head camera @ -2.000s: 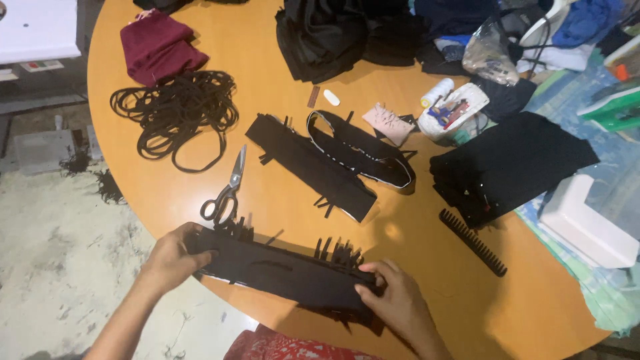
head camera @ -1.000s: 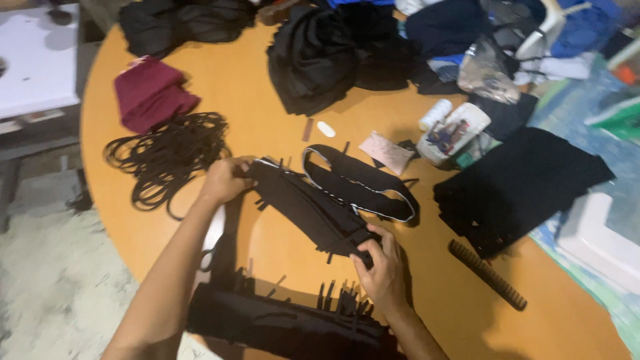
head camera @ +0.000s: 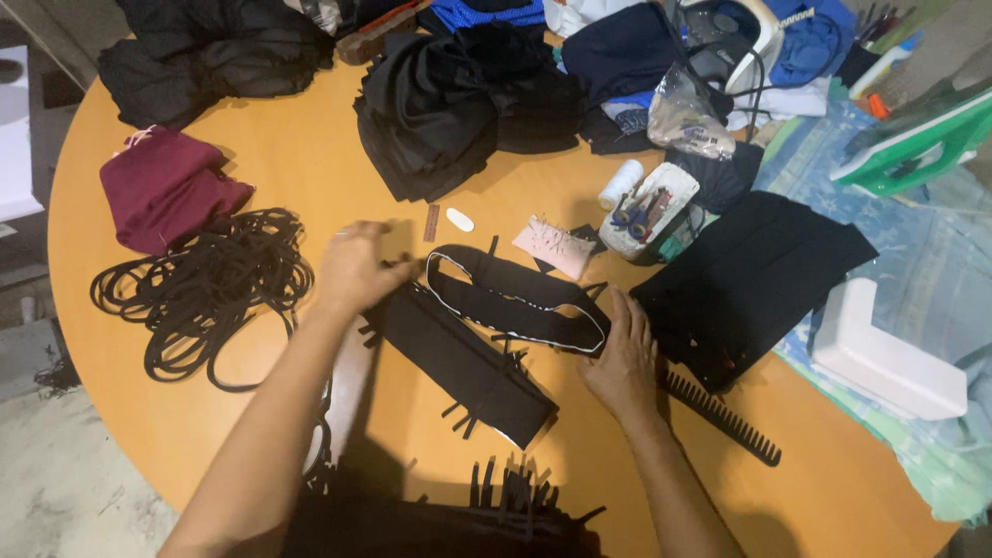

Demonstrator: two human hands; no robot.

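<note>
On the wooden table lies a curved black fabric band with white edging [head camera: 511,298]. My right hand [head camera: 624,356] touches or reaches its right end; its grip is unclear. My left hand [head camera: 360,267], slightly blurred, is near the upper left end of a flat black fabric band with loop strips [head camera: 473,372], fingers apart. Whether it touches the band cannot be told. Nearest me is another black fabric piece with many thin strips [head camera: 465,519]. Scissors [head camera: 318,442] lie partly hidden behind my left forearm.
A black cord bundle [head camera: 209,294] and maroon cloth [head camera: 167,190] lie left. Beyond are black fabric piles [head camera: 465,101], a pink pincushion [head camera: 554,246] and a tool-filled tray [head camera: 651,209]. A black comb [head camera: 725,418] and folded black fabric [head camera: 752,287] are right.
My hands have left the fringed piece, which two seconds ago they held. They moved up to the flat band, then my right hand shifted to the white-edged band.
</note>
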